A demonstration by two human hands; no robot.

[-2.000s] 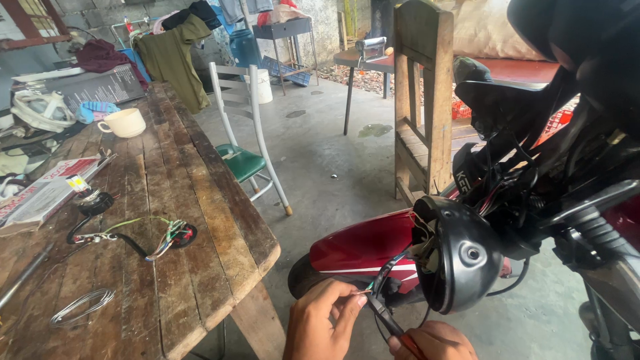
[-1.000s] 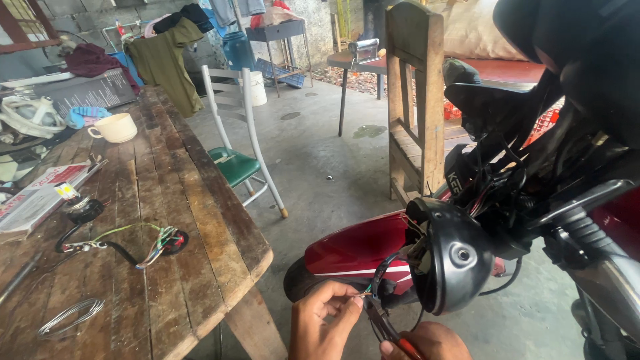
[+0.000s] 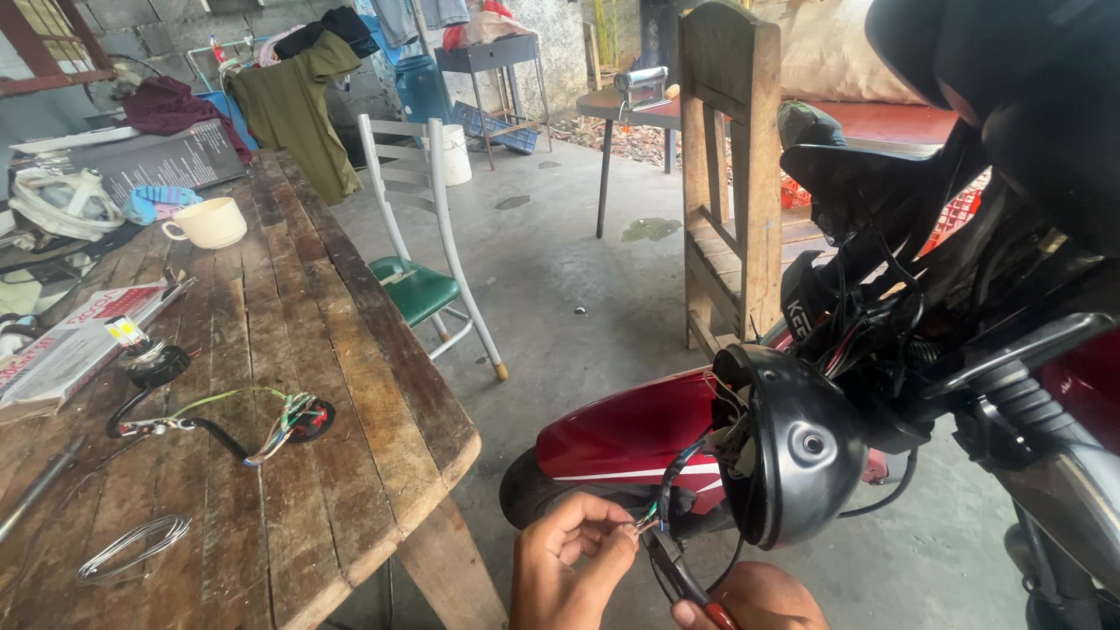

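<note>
My left hand (image 3: 573, 560) pinches the ends of thin wires (image 3: 649, 516) between thumb and fingertips. In my right hand (image 3: 759, 599) is a pair of pliers (image 3: 672, 564) with red and black handles, its jaws just beside those wires. The wires come from a dark-sleeved harness (image 3: 672, 479) that hangs out of a round black headlight shell (image 3: 801, 446) on a motorcycle. Below and behind the shell is the red front fender (image 3: 626, 429). On the wooden table (image 3: 367, 350) lie an LED headlight bulb (image 3: 149, 354) with a wired connector (image 3: 306, 418) and a coil of thin wire (image 3: 136, 547).
A cream mug (image 3: 214, 223), a flat printed box (image 3: 74, 346) and a metal rod-like tool (image 3: 39, 490) are on the table. A chair with a green seat (image 3: 416, 289) stands beyond the table's edge. Behind the motorcycle stands a wooden chair (image 3: 757, 175).
Both hands stay near the headlight shell. The pliers remain in my right hand and the wires in my left, with only small shifts of the fingers.
</note>
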